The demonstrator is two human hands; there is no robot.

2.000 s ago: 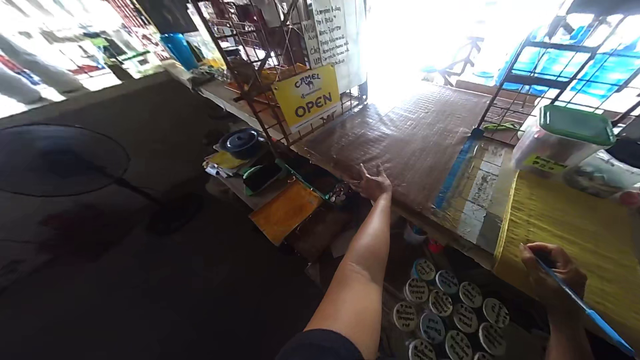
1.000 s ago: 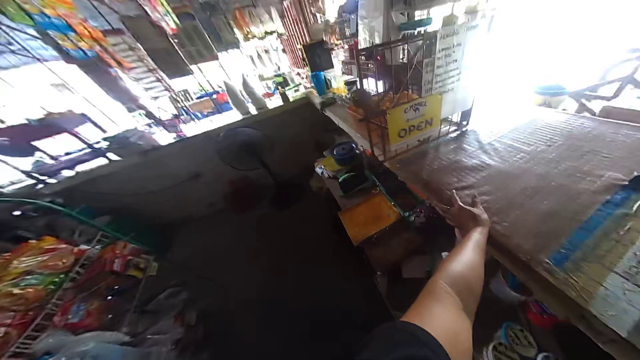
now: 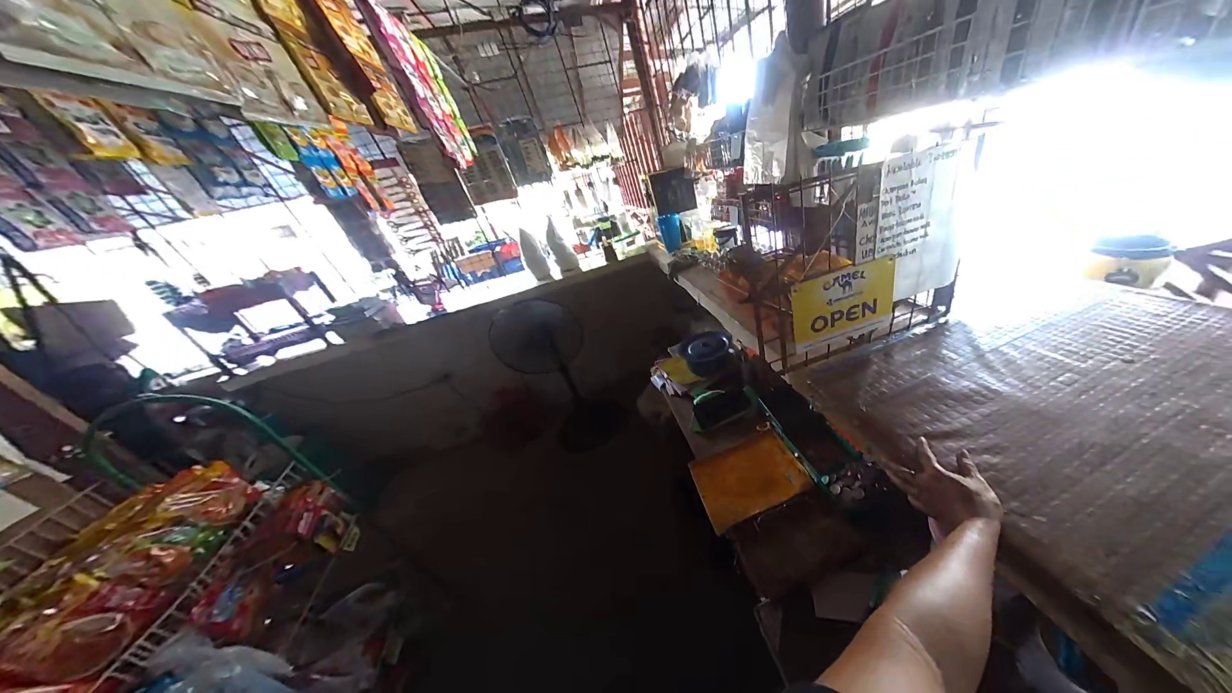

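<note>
My left hand (image 3: 948,489) is spread at the edge of a counter with a brown plastic cover (image 3: 1088,404); nothing shows in it. Whether the fingers press on the cover or hover over it I cannot tell. Just left of the hand lie coins (image 3: 852,481) in a dark green-edged tray (image 3: 804,433). Beside that tray, on a lower table, are an orange-brown board (image 3: 751,479), a small green container (image 3: 722,408) and a blue round lidded tub (image 3: 707,352). My right hand is outside the view.
A standing fan (image 3: 536,336) is by the low wall (image 3: 385,371). Packaged snacks (image 3: 125,577) fill a wire rack (image 3: 207,582) at the lower left, and sachets hang above. A yellow sign (image 3: 843,303) hangs on a metal grille (image 3: 770,260) at the counter's far end.
The view has swung strongly left. My right hand, holding a blue pen-like object two seconds ago, has left the view. My left hand stays spread at the counter's edge.
</note>
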